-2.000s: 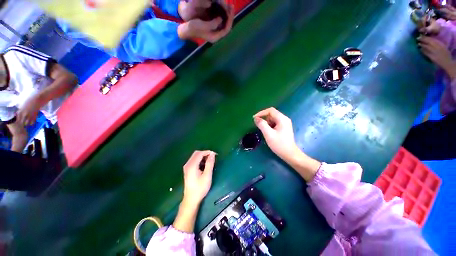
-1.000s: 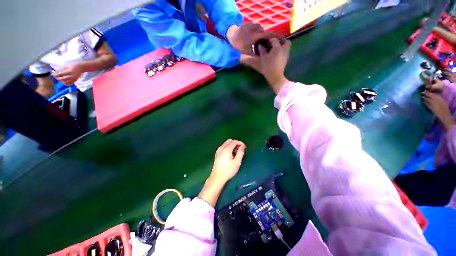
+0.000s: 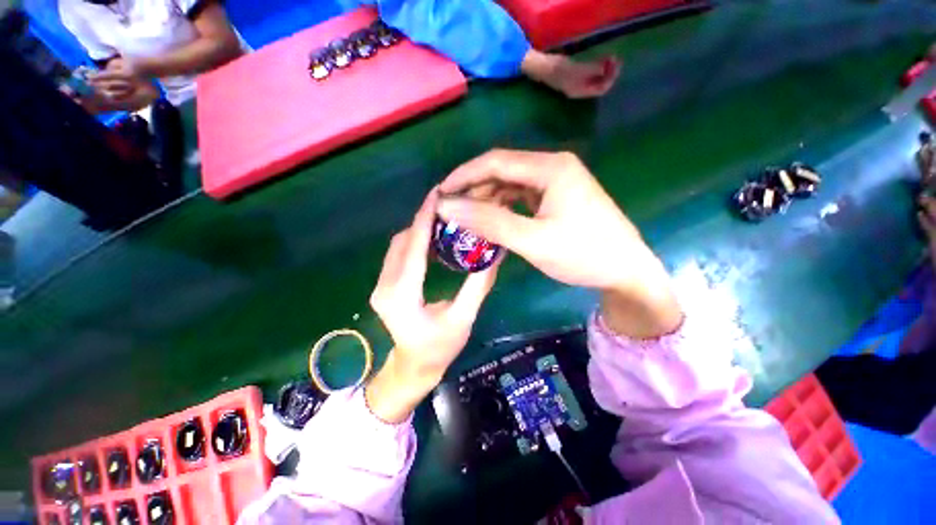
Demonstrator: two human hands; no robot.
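A round watch unit [image 3: 467,246] with a lit, colourful face is held above the green bench in front of me. My left hand [image 3: 419,297] grips its lower and left edge between thumb and fingers. My right hand [image 3: 559,220] has its thumb and fingers at the unit's top edge, partly covering it. Below my hands lies the black test fixture [image 3: 484,410] with white lettering. A blue circuit board [image 3: 536,402] is mounted on it, and a white USB cable [image 3: 555,442] runs from the board towards me.
Left: a tape roll [image 3: 341,361], a dark bundle [image 3: 298,403] and a red tray [image 3: 221,482] of watches. Right: loose units [image 3: 775,192] and an empty-pocketed red tray [image 3: 816,436]. Across: a red block [image 3: 328,113] with watches, and a person's bare hand [image 3: 585,77].
My right hand has come back from the person's hands opposite and now meets my left hand at a lit watch unit. The person's blue sleeve has drawn back. The view has shifted.
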